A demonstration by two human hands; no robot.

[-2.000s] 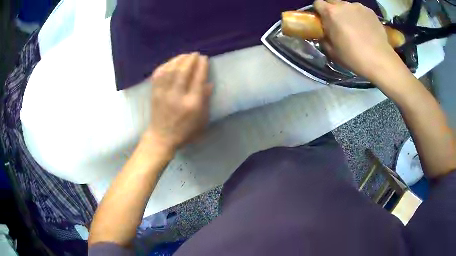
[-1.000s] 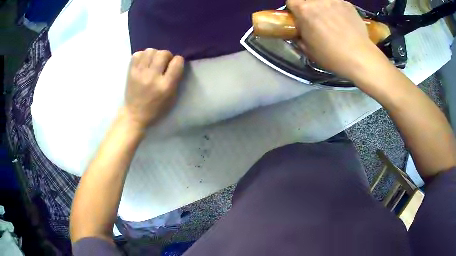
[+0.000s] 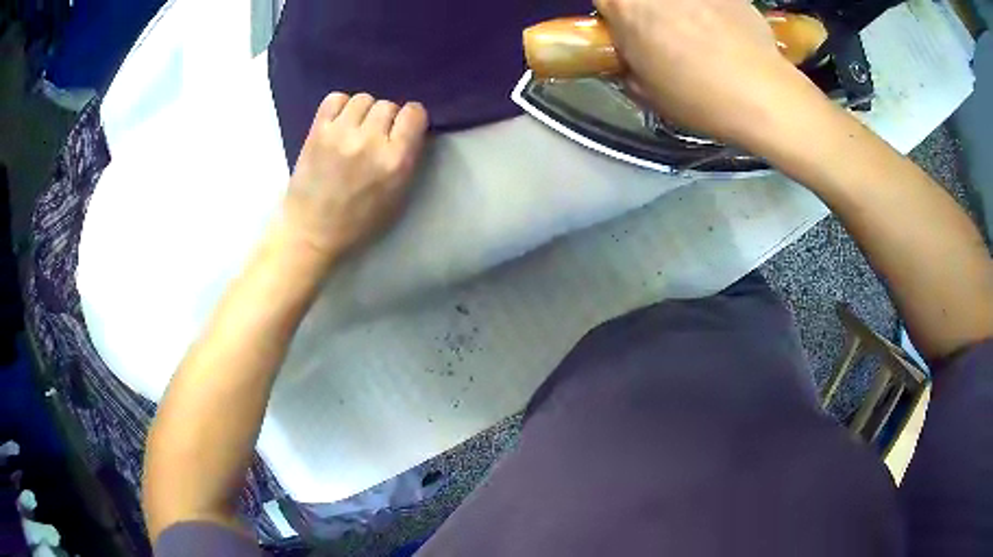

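A plain dark purple garment (image 3: 436,54) lies over the white padded form (image 3: 523,180), its near edge running across the form. My left hand (image 3: 365,163) is on the garment's near left edge with fingers curled; the fingertips are hidden, and the cloth edge meets them. My right hand (image 3: 697,65) is closed around the orange-brown wooden handle of the steam iron (image 3: 610,114). The iron's pointed tip faces left, and its plate rests over the garment's near edge and the form. The garment's far part is cut off by the top of the picture.
The off-white table cover (image 3: 436,348) with dark specks lies below the form. Bunched plaid cloth (image 3: 71,294) hangs at the left. A black hose leaves the iron's rear at top right. A wooden stool-like frame (image 3: 877,381) stands on the speckled floor at lower right.
The iron has shifted left in the picture with my right hand. My left hand moved left along the garment's edge, then slightly right again. The view has shifted slightly.
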